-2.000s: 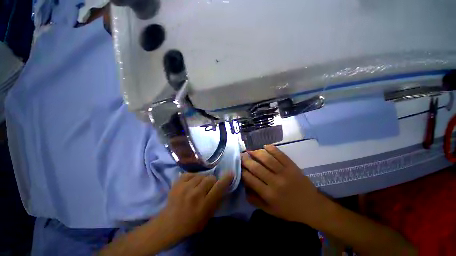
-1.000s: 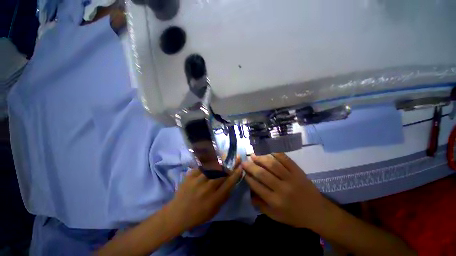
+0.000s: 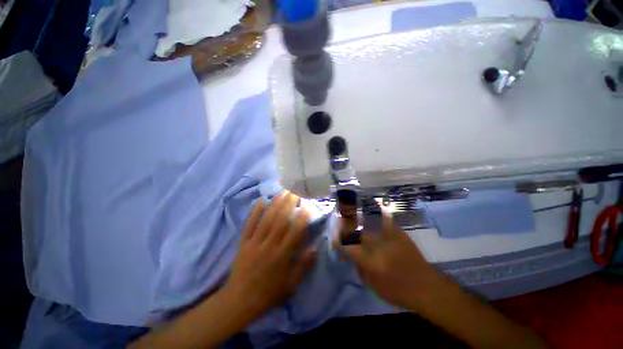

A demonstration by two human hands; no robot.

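The white sewing machine head (image 3: 423, 102) lies across the view, with the shiny thread take-up lever guard (image 3: 346, 194) at its left end. A large light blue cloth (image 3: 123, 191) spreads left of the needle and bunches near the front. My left hand (image 3: 273, 238) lies on the bunched cloth just left of the needle area, fingers pressing it. My right hand (image 3: 382, 252) is blurred, right of the guard, with its fingers by the lit presser area; whether it holds cloth is unclear. The needle is hidden. Spare light blue pieces (image 3: 481, 215) lie under the machine arm.
Dark red snips (image 3: 573, 218) and red-handled scissors (image 3: 604, 234) lie at the right. A measuring scale (image 3: 505, 272) runs along the front edge. White scraps (image 3: 205, 24) lie at upper left. A red heap (image 3: 567, 313) is below the table.
The view has shifted, showing more of the machine top. My left hand has moved up onto the cloth, apart from my right hand, which has risen toward the presser area. The cloth beside the needle is more bunched.
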